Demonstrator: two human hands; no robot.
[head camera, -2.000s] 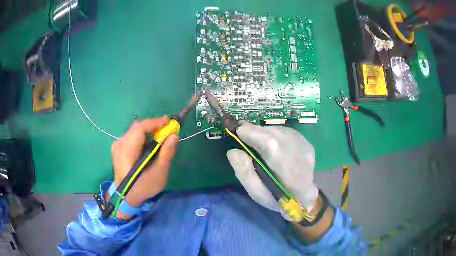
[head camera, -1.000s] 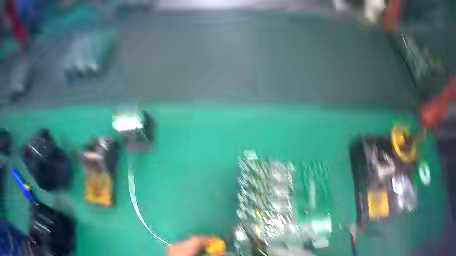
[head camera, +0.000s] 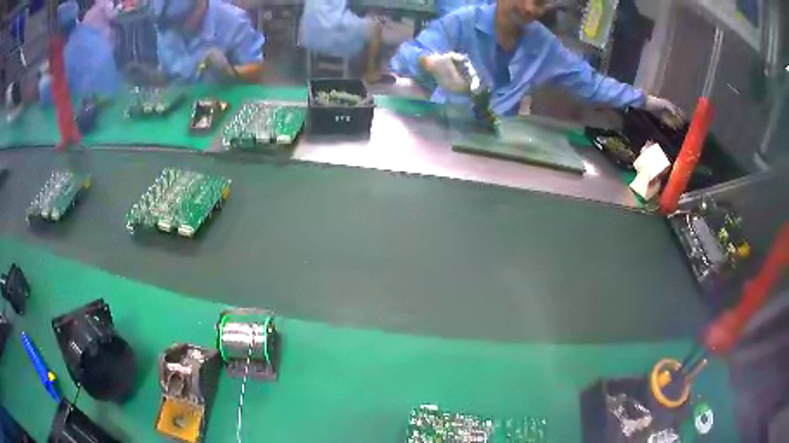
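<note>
Only the far edge of the green circuit board (head camera: 463, 426) shows, cut off by the bottom edge of the view. The solder reel (head camera: 246, 339), silver with green rims, stands in its holder on the green mat. The solder wire (head camera: 241, 402) runs down from it out of the picture. Left of the reel is an iron stand (head camera: 183, 374) with a yellow sponge (head camera: 181, 419). Neither of my hands is in view, and no soldering iron in a hand shows.
A dark conveyor belt (head camera: 372, 251) crosses ahead, carrying circuit boards (head camera: 179, 201). A black tray (head camera: 597, 407) with a yellow tape roll (head camera: 669, 382) is at lower right. Black units (head camera: 93, 350) and a blue tool (head camera: 38, 363) lie left. People in blue (head camera: 519, 52) work opposite.
The view has tilted up and forward from the board to the belt and the people opposite. Both hands and the irons have gone out of the bottom of the picture.
</note>
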